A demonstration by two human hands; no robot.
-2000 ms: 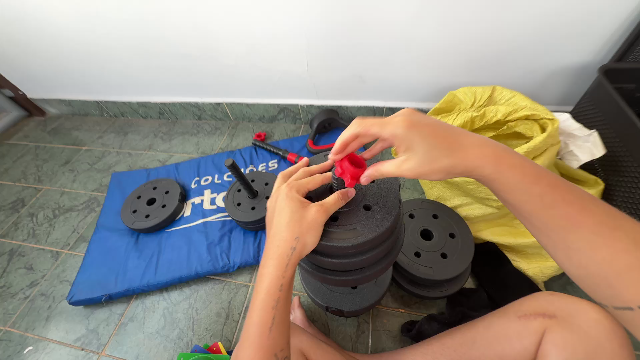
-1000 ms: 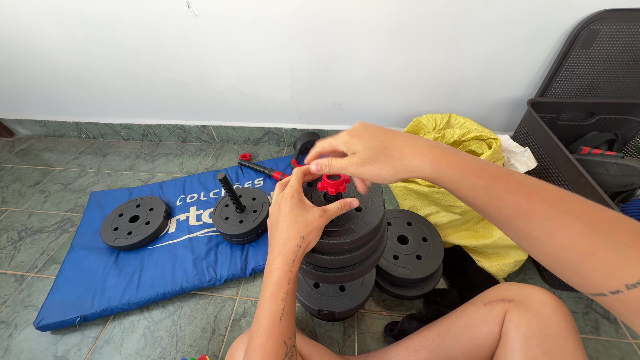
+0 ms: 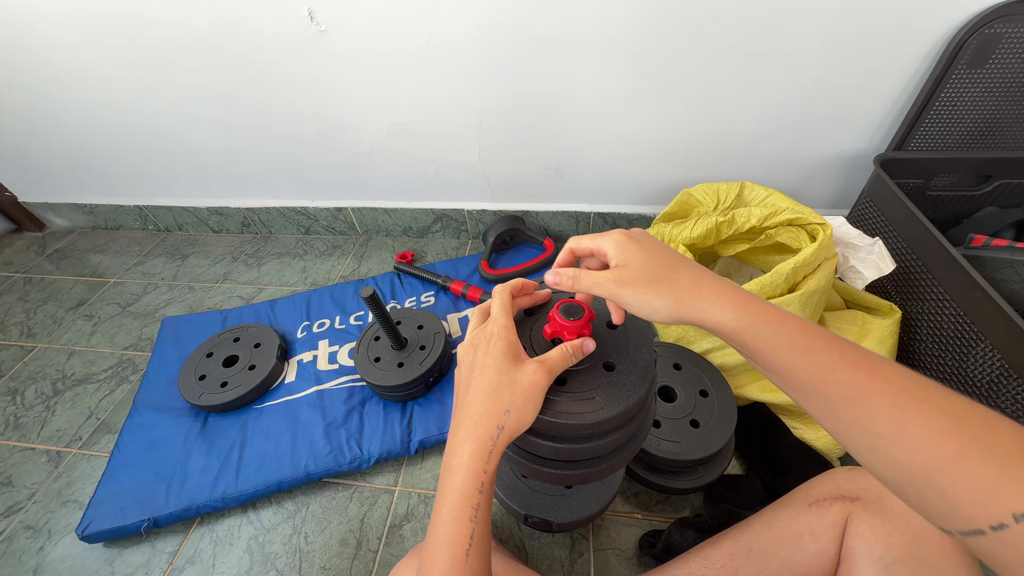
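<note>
A red star-shaped collar nut [image 3: 569, 320] sits around the bar end on top of a tall stack of black weight plates [image 3: 596, 384]. My left hand [image 3: 512, 352] rests on the top plate at the left of the nut, thumb in front and fingers behind, apart; whether it touches the nut I cannot tell. Just above and behind the nut, my right hand [image 3: 620, 272] hovers with its fingers loosely curled and nothing visible in them. Beside the stack, on the right, lie more black plates [image 3: 680, 412].
A blue mat [image 3: 304, 432] holds a single plate [image 3: 232, 366], plates with an upright threaded bar [image 3: 402, 356], another threaded bar [image 3: 436, 278] and a kettlebell handle [image 3: 518, 248]. At right are a yellow woven sack [image 3: 748, 232], black cloth [image 3: 768, 456] and an open black basket [image 3: 920, 208].
My right hand has come off the red nut, which it gripped two seconds ago, and is now just above it. My left hand stays beside the nut. The view has shifted somewhat.
</note>
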